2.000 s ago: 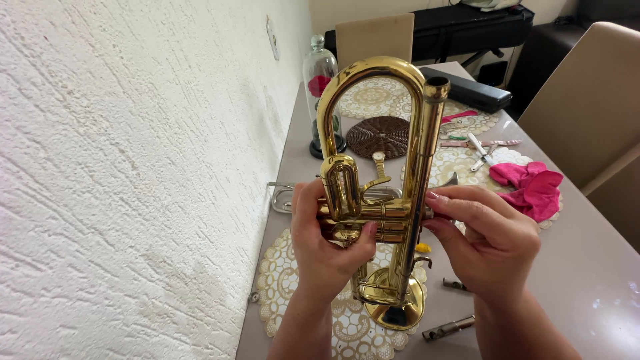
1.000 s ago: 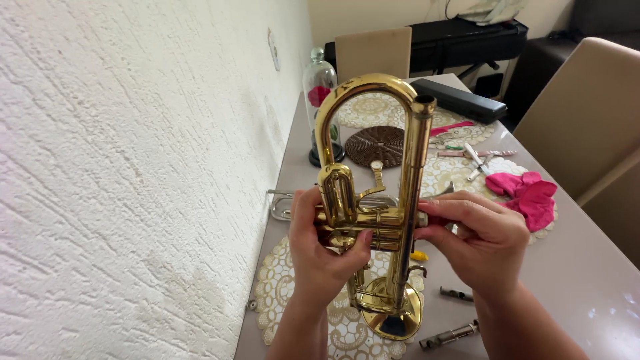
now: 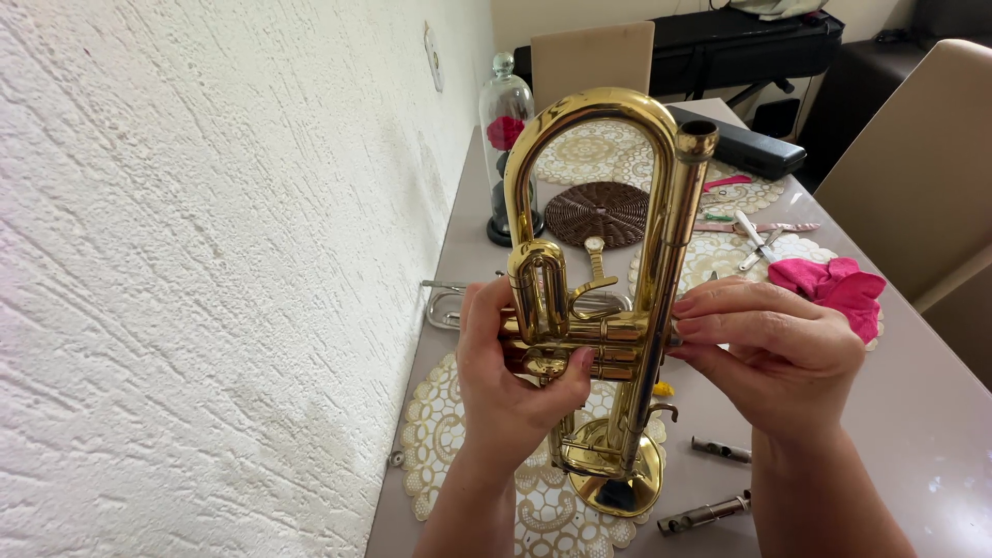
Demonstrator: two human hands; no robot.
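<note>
A brass trumpet [image 3: 612, 353] is held upright over the table, its bell downward and its curved tubing at the top. My left hand [image 3: 515, 380] is wrapped around the valve casings, thumb in front. My right hand [image 3: 763, 349] pinches a small metal part [image 3: 674, 338] at the right end of the casings, behind the long pipe; the fingers mostly hide it. Two metal trumpet valves, one upper [image 3: 721, 448] and one lower [image 3: 704, 514], lie on the table, partly behind my right forearm. A silvery tuning slide [image 3: 446, 310] lies behind my left hand.
A textured white wall [image 3: 232, 232] runs close along the left. On the table [image 3: 914, 418] are a glass dome with a rose [image 3: 508, 147], a woven brown mat [image 3: 593, 213], a wristwatch [image 3: 596, 256], a pink cloth [image 3: 837, 291], a white-handled knife [image 3: 750, 230], and a black case [image 3: 744, 147].
</note>
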